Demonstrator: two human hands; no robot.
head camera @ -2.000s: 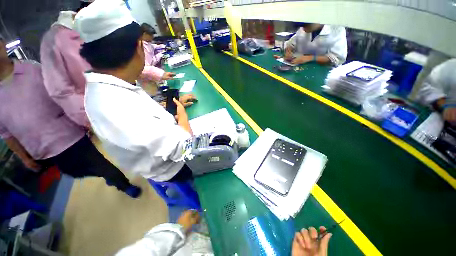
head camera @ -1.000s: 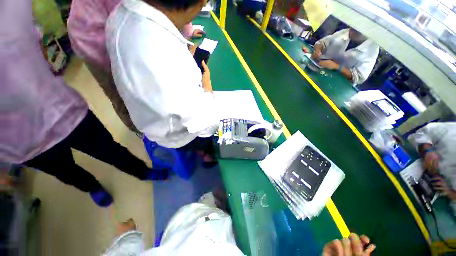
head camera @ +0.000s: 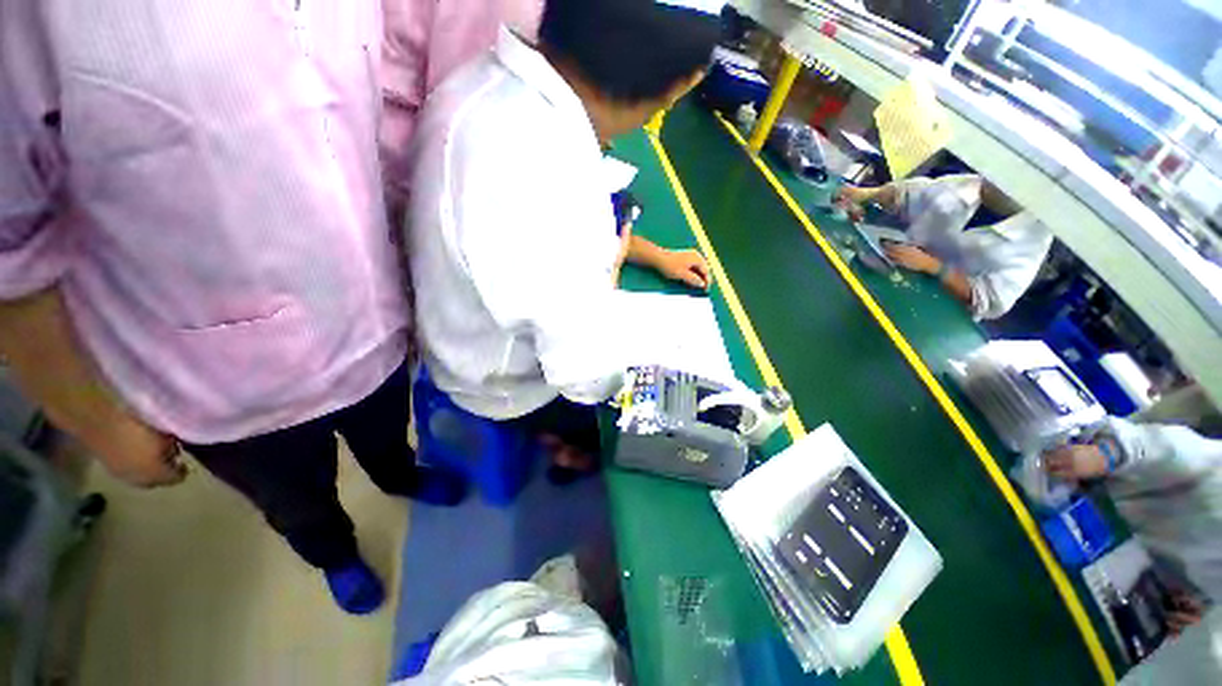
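Note:
A black tablet-like housing (head camera: pixel 842 543) with white strips and small dots lies flat on a stack of whitish sleeves (head camera: pixel 767 529) on the green bench (head camera: pixel 643 529). A grey tape dispenser (head camera: pixel 681 453) with coloured stickers and a white tape roll (head camera: pixel 740 410) stands just left of the stack. Clear, bluish film (head camera: pixel 717 659) lies at the bottom edge, partly cut off. Neither of my hands is in the picture. White cloth of my smock (head camera: pixel 529 637) shows at the bottom.
A person in a white smock (head camera: pixel 503 255) sits beside the dispenser, near white paper (head camera: pixel 670 328). A person in pink (head camera: pixel 228 201) stands at the left. Across the line are workers, stacked sleeved units (head camera: pixel 1025 389) and a blue bin (head camera: pixel 1076 533). A shelf (head camera: pixel 1072 174) runs overhead.
My left hand has left the view at the lower left, my right hand at the lower right. The view has shifted and tilted. The person in pink appears larger, further into view.

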